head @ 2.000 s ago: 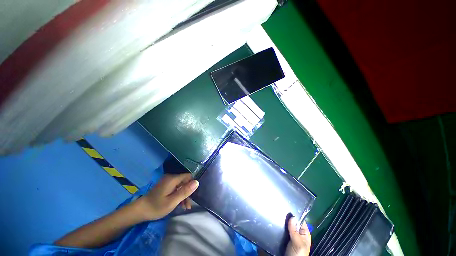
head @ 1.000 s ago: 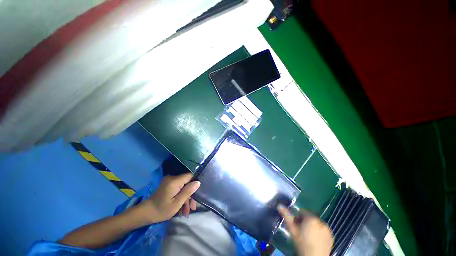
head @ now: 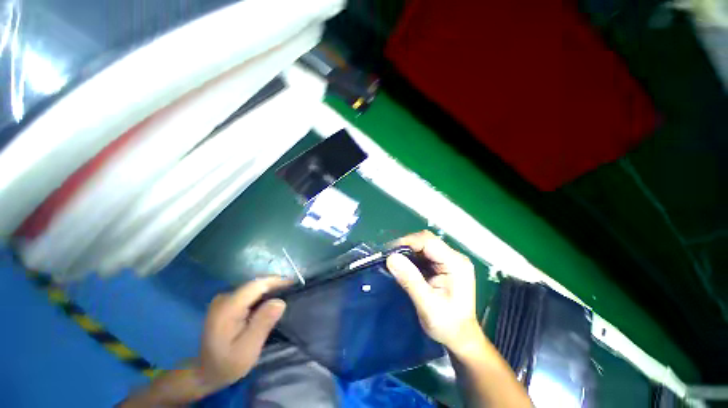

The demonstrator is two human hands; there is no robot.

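A dark glossy tablet (head: 359,323) is held tilted over the bench's near edge, its far long edge raised. My left hand (head: 239,327) grips its left end with the thumb on top. My right hand (head: 435,287) grips the far edge near its right corner, thumb on the dark face. The lower edge lies near my lap. Clear film shows loosely along the far edge, partly blurred. Fingers under the tablet are hidden.
White padded foam trays (head: 160,183) are piled at left. A black glossy rectangle (head: 323,166) and label strips (head: 331,213) lie beyond the tablet. Stacked dark slabs (head: 523,327) lean at right. A green conveyor (head: 447,171) carries a red sheet (head: 519,88).
The tablet has been tilted up from its flatter pose. My right hand has moved from its near right end to the far edge. The camera view has shifted.
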